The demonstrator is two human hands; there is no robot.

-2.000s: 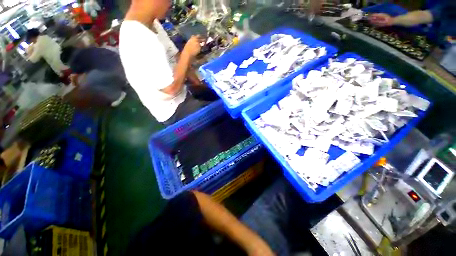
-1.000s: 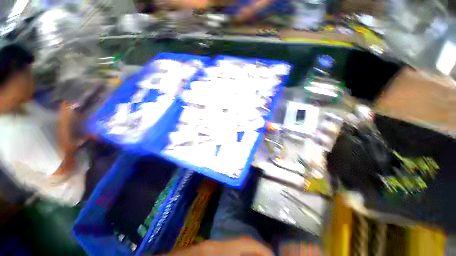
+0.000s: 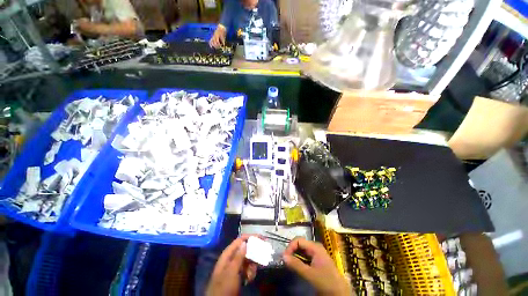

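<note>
My left hand (image 3: pixel 230 267) holds a white housing (image 3: pixel 259 251) by its left side, at the bottom centre. My right hand (image 3: pixel 312 261) is just right of it, its fingers closed on thin dark tweezers (image 3: pixel 279 237) that point left above the housing. Both hands are over the near edge of the metal tray (image 3: pixel 255 230). The slim soldering iron (image 3: pixel 277 202) points down above the tray, in front of the soldering machine (image 3: pixel 261 151). A sponge (image 3: pixel 294 214) lies beside it. Whether a board is in the housing I cannot tell.
Blue trays (image 3: pixel 215 237) of white housings stand on the left. A black mat (image 3: pixel 431 191) with small boards (image 3: pixel 370 188) lies right, beside the black fan (image 3: pixel 324 176). A yellow basket (image 3: pixel 425 260) of boards is at lower right. People work across the line.
The view has swung right and steadied onto the bench. Both hands now show together at the metal tray, with the housing and tweezers in them; earlier only an arm and a blurred hand showed.
</note>
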